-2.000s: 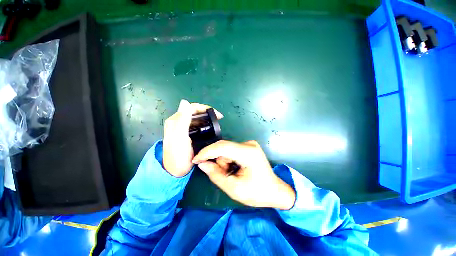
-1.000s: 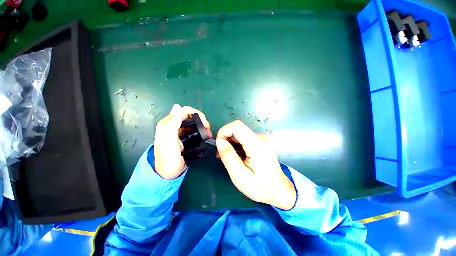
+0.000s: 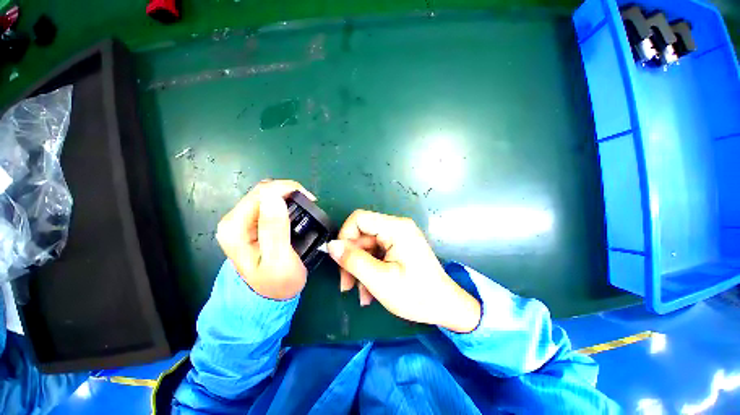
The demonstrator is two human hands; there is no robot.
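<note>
A black plastic housing (image 3: 308, 228) with an open recess is held above the green bench mat. My left hand (image 3: 264, 235) grips it from the left, with fingers over its top and the recess facing up. My right hand (image 3: 393, 263) is at its lower right edge. The right thumb and index fingertips pinch something tiny and pale against that edge; it is too small to name. The other right fingers are curled, and nothing shows in them.
A black tray (image 3: 122, 203) at left holds a crumpled clear plastic bag (image 3: 40, 178). A blue bin (image 3: 641, 162) at right holds black blocks with silver ends (image 3: 659, 36) at its far end. A red object (image 3: 163, 10) is beyond the mat (image 3: 381, 105). A blue sleeve shows at lower left.
My right hand has moved left against the housing, and its fingers have shifted; the dark thing in it no longer shows. My left hand has turned the housing. The view has shifted slightly.
</note>
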